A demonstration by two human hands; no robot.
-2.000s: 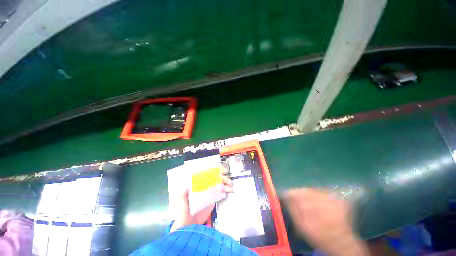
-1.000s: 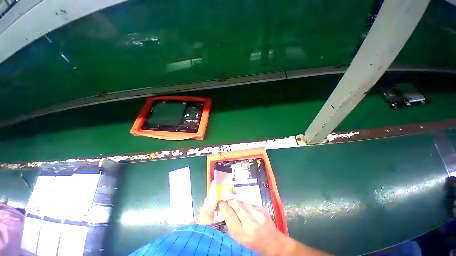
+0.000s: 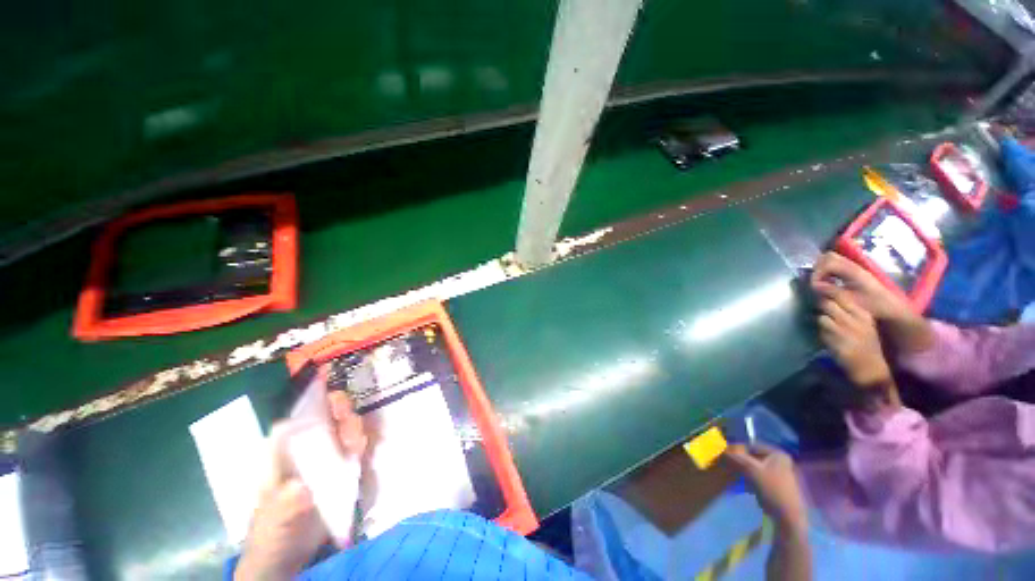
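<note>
An open tablet unit with a large white battery [image 3: 420, 460] lies in an orange-red frame [image 3: 482, 397] on the green bench. My left hand [image 3: 284, 516] holds a thin whitish sheet [image 3: 324, 460] upright over the frame's left side; the frame's lower left is hidden behind hand and sheet. My right hand [image 3: 774, 482] is out to the right, beyond the bench's near edge, and pinches a small yellow piece [image 3: 705, 448] at its fingertips. A blank white strip [image 3: 230, 460] lies on the bench left of the frame.
Another orange-framed unit [image 3: 284, 255] and an unframed dark device [image 3: 698, 142] lie on the belt behind the chipped rail [image 3: 386, 301]. A slanted grey post [image 3: 573, 125] stands at the rail. At right, a person's pink sleeves [image 3: 953, 454] and hands are near another orange-framed unit [image 3: 931, 272].
The view has turned right. My hands were together over the unit; my right hand has moved far right with the yellow piece, now apart from the sheet. My left hand has raised the sheet.
</note>
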